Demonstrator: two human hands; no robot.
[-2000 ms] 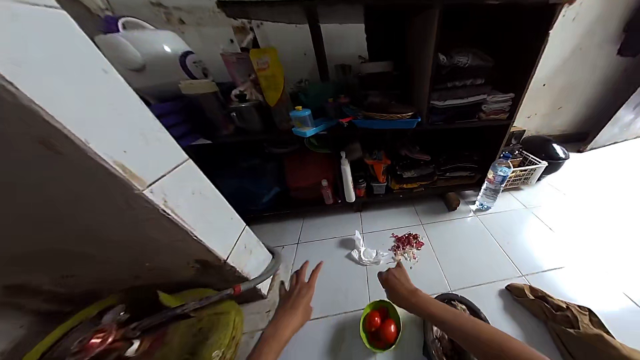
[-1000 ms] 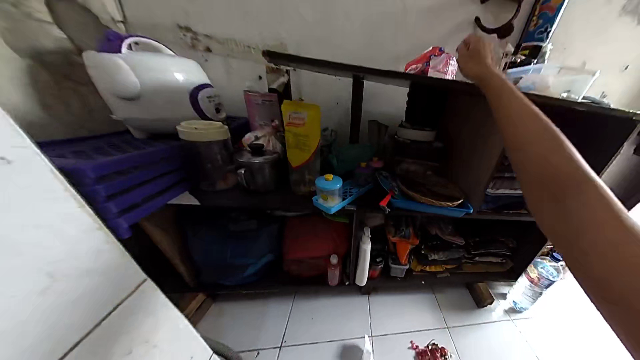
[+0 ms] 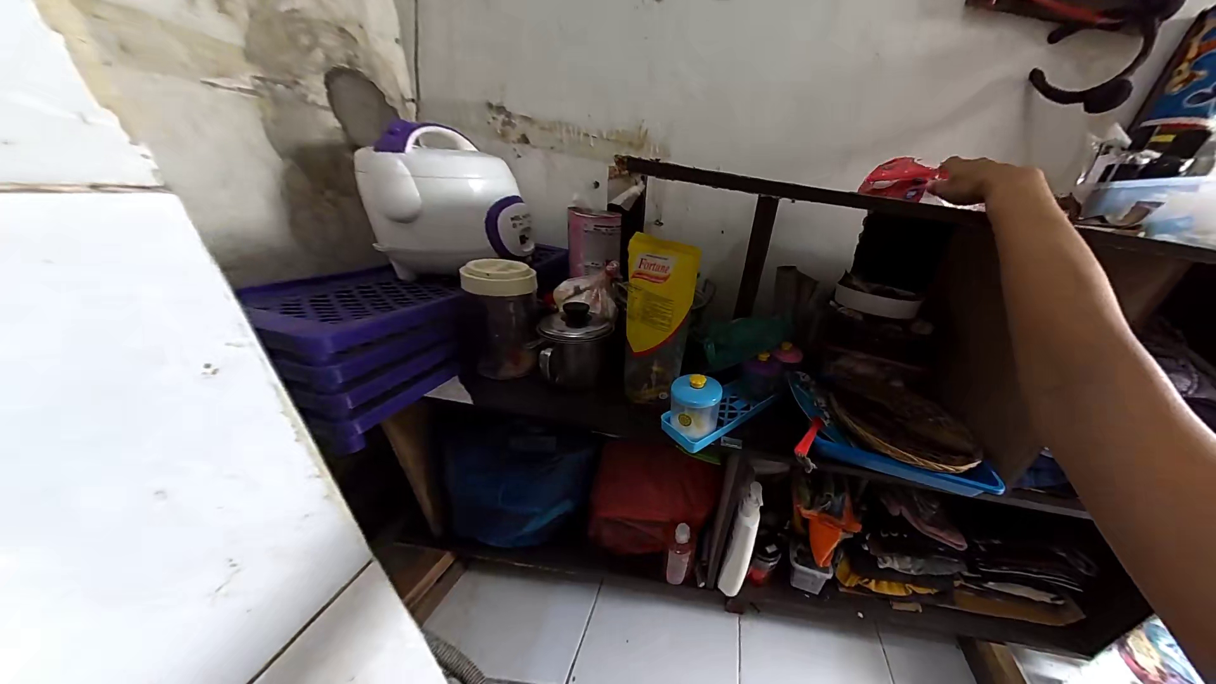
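My right hand [image 3: 978, 180] reaches up to the top board of the dark wooden shelf [image 3: 807, 193]. Its fingers are at a red and pink plastic packet [image 3: 898, 179] lying on that board; whether they grip it is hard to make out. My left hand is out of view. Below on the middle shelf are a yellow pouch [image 3: 660, 294], a lidded metal pot [image 3: 575, 342], a small blue-lidded container [image 3: 695, 404] on a blue plastic tray, and a woven tray [image 3: 902, 418] in a larger blue tray.
A white and purple rice cooker [image 3: 442, 199] stands on stacked purple plastic racks [image 3: 361, 328] at the left. A white tiled edge [image 3: 190, 427] fills the near left. On the lower shelf sit a red bag [image 3: 651, 494], a white bottle [image 3: 741, 541] and folded cloths [image 3: 912, 560].
The view has tilted up from the floor to the shelf. My right hand has gone from the floor near the green bowl to the shelf top; my left hand has left the view.
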